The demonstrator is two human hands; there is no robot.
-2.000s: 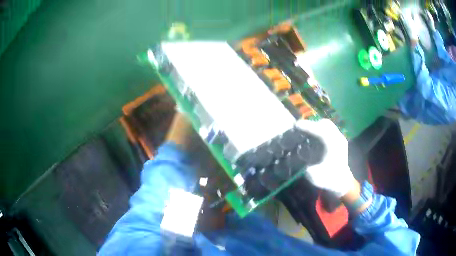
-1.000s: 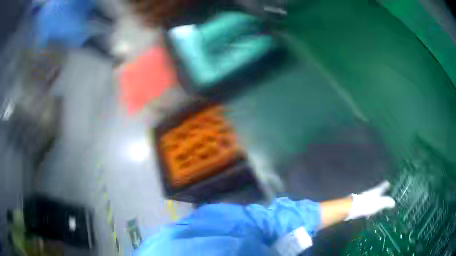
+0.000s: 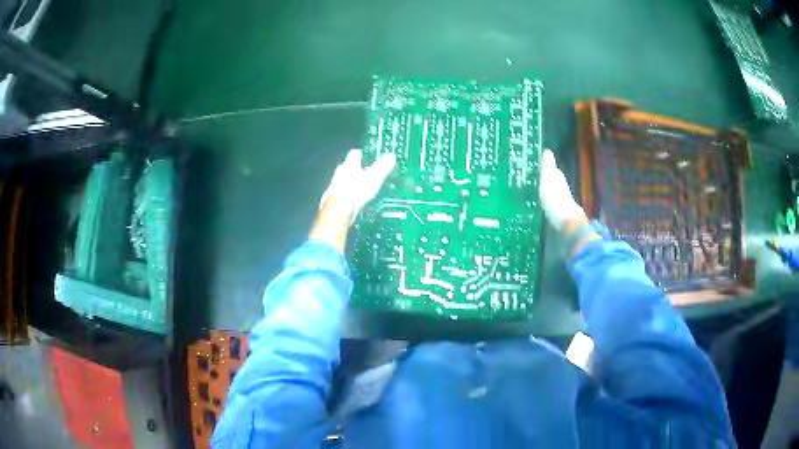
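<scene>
A green circuit board (image 3: 451, 210) is in front of me over the bench, its solder side with pale traces facing up. My left hand (image 3: 353, 186), in a white glove, grips its left edge with the thumb over the face. My right hand (image 3: 558, 195), also white-gloved, is at its right edge; its fingers are partly hidden. A brown board-holding fixture (image 3: 670, 206) with orange-brown edges and corner blocks lies on the bench to the right of the board.
A black bin (image 3: 188, 254) with teal foam pieces (image 3: 114, 245) stands left. Below it are an orange cut-out plate (image 3: 213, 373) and a red panel (image 3: 90, 395). The green bench (image 3: 289, 53) spans the view. Another green board (image 3: 752, 66) lies at upper right, and a blue tool (image 3: 784, 252) at the right edge.
The view has swung back from the floor bins to the bench. The board now shows its solder side between both hands; two seconds ago its component side faced up.
</scene>
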